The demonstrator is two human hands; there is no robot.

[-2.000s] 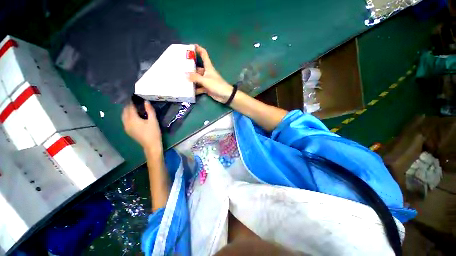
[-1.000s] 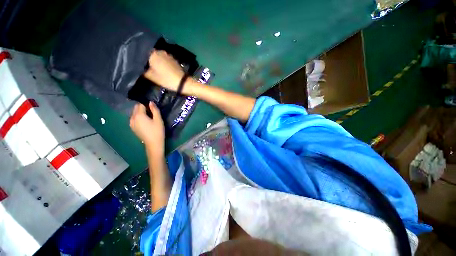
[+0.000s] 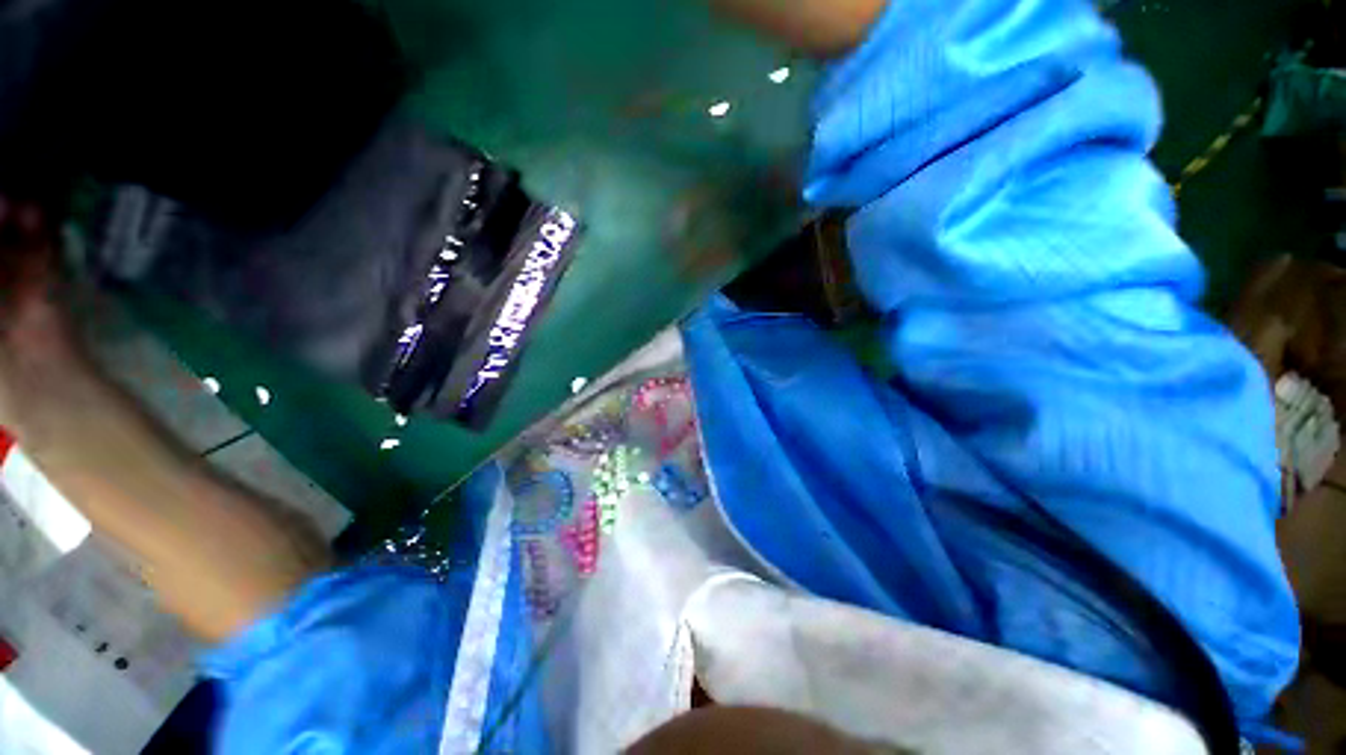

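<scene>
A large black shape (image 3: 251, 111), apparently a dark mailer, covers the upper left; its contents cannot be seen. Dark grey mailers (image 3: 310, 280) lie flat below it on the green table (image 3: 635, 133), with shiny flap edges and white lettering facing me. My left hand (image 3: 27, 273) is dim and blurred at the left edge, beside the black shape; its fingers are unclear. My right hand is out of the picture beyond the top edge; only part of its forearm and the blue sleeve show.
White boxes with red bands (image 3: 104, 620) stand at the lower left, partly behind my left forearm. Small white scraps (image 3: 719, 109) dot the table. Brown cartons (image 3: 1314, 509) and a pale bunch (image 3: 1305, 428) show at the right edge. Yellow-and-black tape marks the floor.
The white box held earlier is no longer visible. My left hand has moved left, and my right hand has gone up out of view. The black shape now covers the upper left.
</scene>
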